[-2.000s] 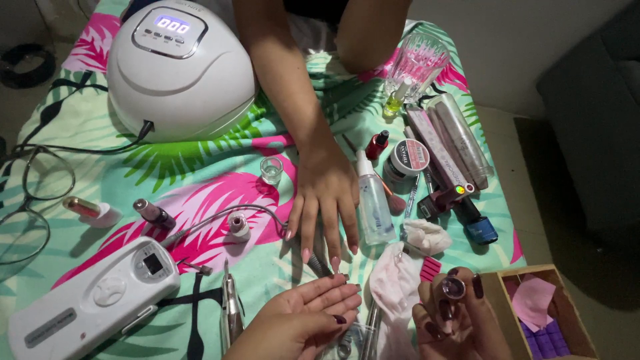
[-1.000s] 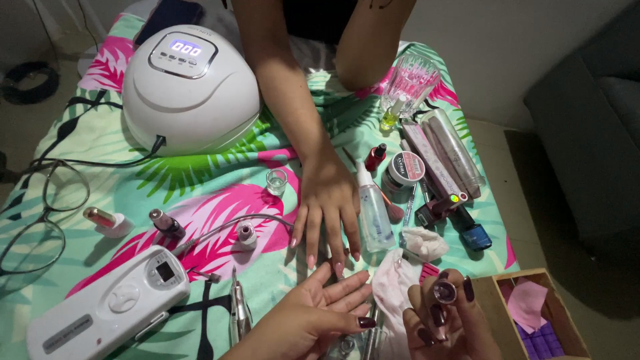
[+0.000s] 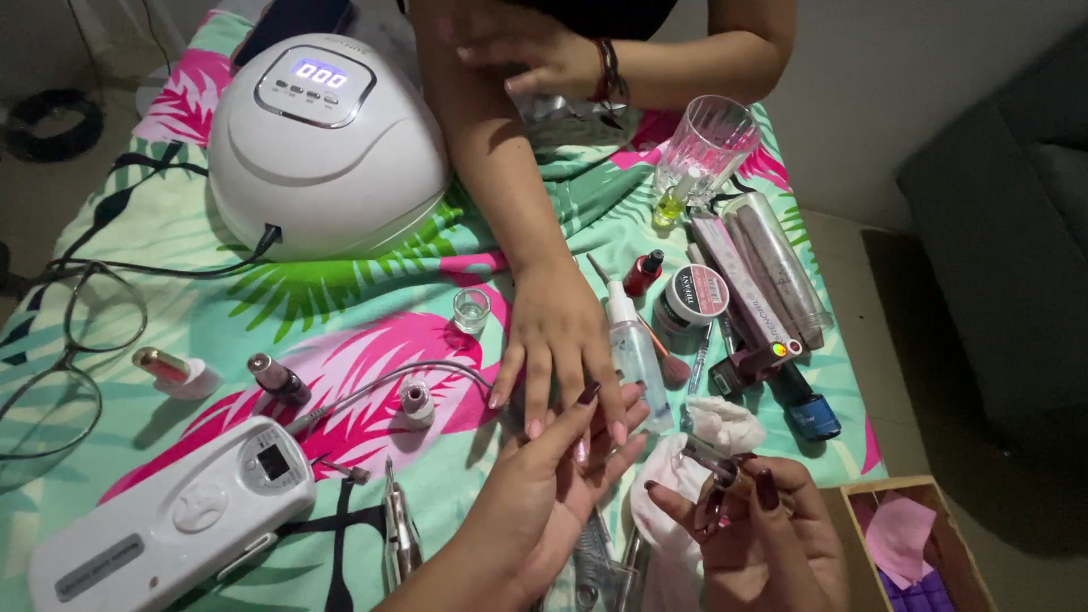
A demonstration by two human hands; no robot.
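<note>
My left hand (image 3: 544, 484), palm up with dark-painted nails, holds the fingers of another person's hand (image 3: 561, 340), its thumb resting on top of them. That hand lies palm down, with pale pink nails. In my right hand (image 3: 765, 527), a small nail polish bottle cap (image 3: 710, 457) is pinched between the fingers, partly hidden by them. White tissue (image 3: 663, 501) lies between my hands. An open nail polish bottle (image 3: 416, 404) stands left of the other person's hand, near a small glass cup (image 3: 471, 310). The clear spray bottle (image 3: 639, 361) lies right beside that person's fingers.
A white nail lamp (image 3: 327, 161) stands at the back left, a nail drill unit (image 3: 174, 518) at the front left with its handpiece (image 3: 398, 535). Eyeglasses (image 3: 76, 361) lie far left. Polish bottles, a jar (image 3: 690, 297) and a ribbed glass (image 3: 710, 144) are at right, a wooden box (image 3: 935, 510) front right.
The other person's second hand has come into view over their forearm. My left thumb now lies over their fingers. The brushes earlier seen in the ribbed glass no longer show there.
</note>
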